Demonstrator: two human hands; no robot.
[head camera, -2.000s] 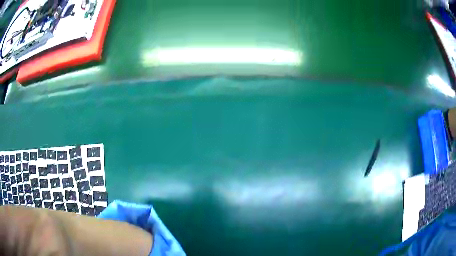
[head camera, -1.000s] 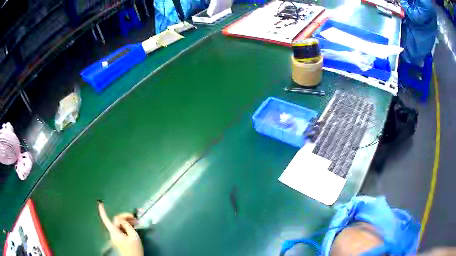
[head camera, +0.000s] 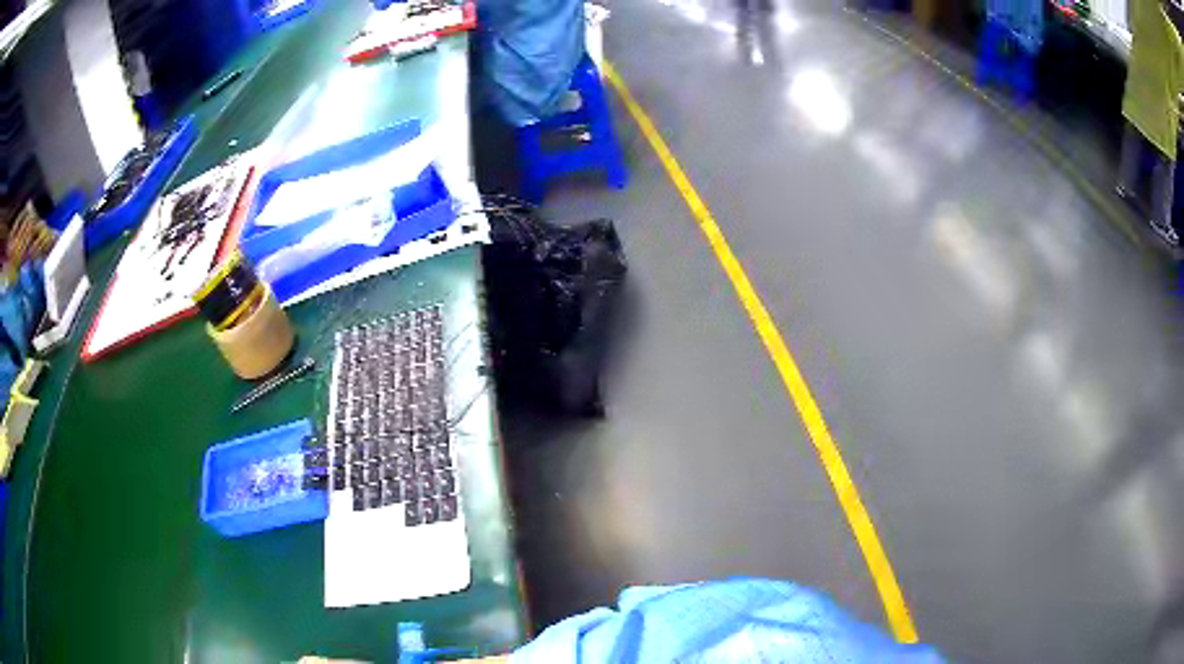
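Note:
A white sheet with rows of small black pieces (head camera: 396, 422) lies near the bench's right edge, its lower part bare white. Thin wires trail from its right side. A small open blue bin (head camera: 264, 477) with clear or whitish bits touches or nearly touches its left side. My right arm in a blue sleeve reaches in at the bottom edge, with a blue wrist band (head camera: 412, 641). Only a sliver of my right hand (head camera: 333, 660) shows; its fingers are cut off. My left hand is out of the picture.
Tape rolls (head camera: 249, 331) and a thin dark rod (head camera: 273, 385) stand and lie behind the bin. Beyond are a large blue tray (head camera: 292, 266) and a red-edged white panel (head camera: 130, 292). A black bag (head camera: 558, 311) hangs beside the bench. A person in blue (head camera: 535, 59) is farther back.
The view has swung right towards the aisle. The bin and sheet now show left of centre. My left hand has left the picture, and the dark strip on the mat is no longer in view.

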